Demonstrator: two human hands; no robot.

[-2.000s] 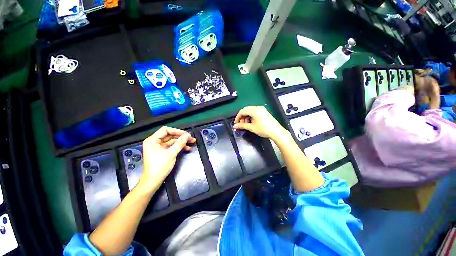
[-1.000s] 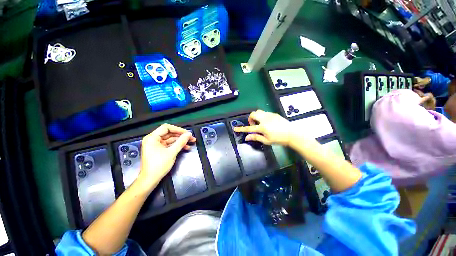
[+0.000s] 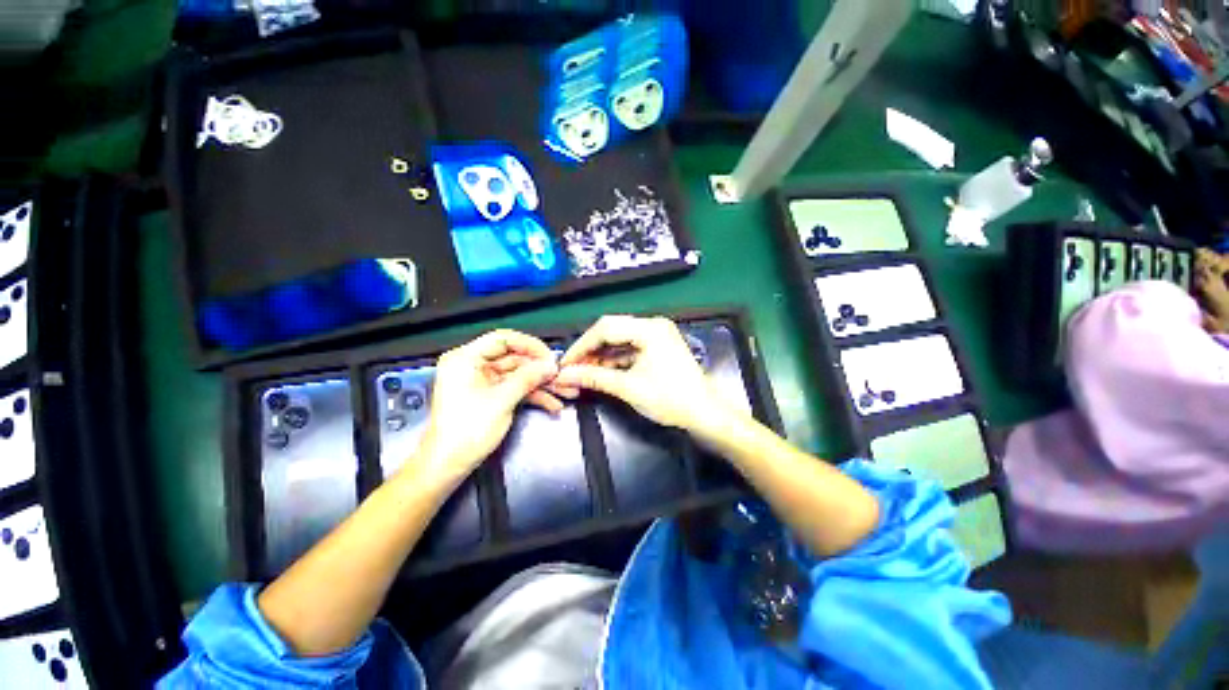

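Observation:
A black five-slot tray (image 3: 245, 472) holds dark grey-blue phone back covers (image 3: 310, 472) in a row in front of me. My left hand (image 3: 488, 391) and my right hand (image 3: 640, 371) are over the middle covers, with fingertips meeting. The fingertips are pinched together. Something tiny may be between them, but it is too small to tell. My hands hide the camera ends of the middle covers.
Beyond lies a black parts tray (image 3: 310, 175) with blue sheets (image 3: 501, 256), silver-white pieces (image 3: 623, 236) and a white tangle (image 3: 243, 124). Trays of pale covers (image 3: 876, 299) stand at both sides. A metal post (image 3: 822, 101), a bottle (image 3: 997, 186) and a person in pink (image 3: 1146, 391) are at the right.
My right hand has moved left from the rightmost cover to meet my left hand's fingertips. The view has shifted, so the trays sit further right in the picture.

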